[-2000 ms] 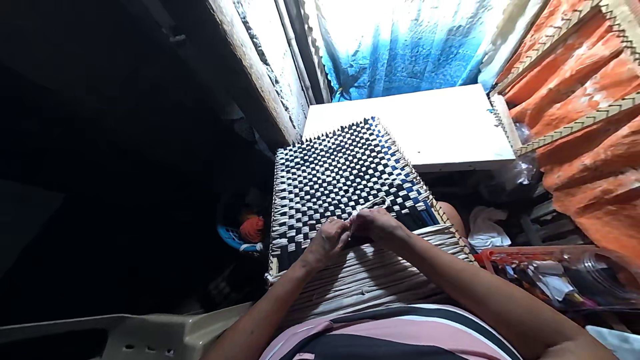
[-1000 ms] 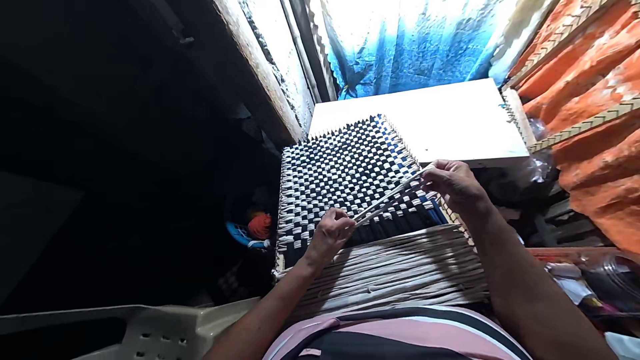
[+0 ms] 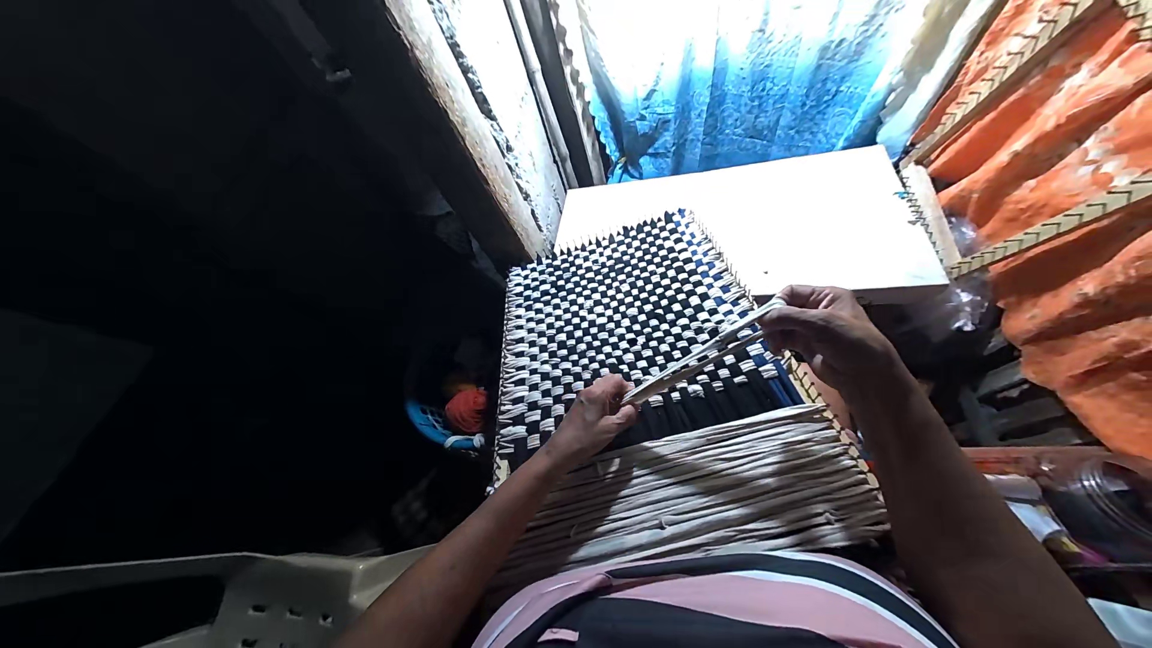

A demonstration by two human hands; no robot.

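Observation:
A wooden frame edged with small pegs lies before me, bearing a black and white checkered weave of fabric strips (image 3: 621, 306). Its near part carries long parallel pale strips (image 3: 720, 490), not interlaced with black ones. My left hand (image 3: 596, 416) pinches one end of a doubled pale strip (image 3: 697, 360) above the near edge of the checkered part. Beyond the frame's right edge, my right hand (image 3: 823, 328) holds the other end, higher up. The strip runs taut and slanting between both hands. Some dark and blue strips show between the weave and the pale ones.
A white tabletop (image 3: 810, 216) stands behind the frame, below a blue curtain (image 3: 738, 99). Left of the frame is a blue basket (image 3: 432, 425) with an orange yarn ball (image 3: 467, 410). Orange cloth (image 3: 1071, 252) hangs at right, above a container of mixed items. A plastic chair arm (image 3: 297, 585) is at lower left.
My hands were close together over the weave two seconds ago. They have since moved apart, the right one up and to the right, with the pale strip stretched between them.

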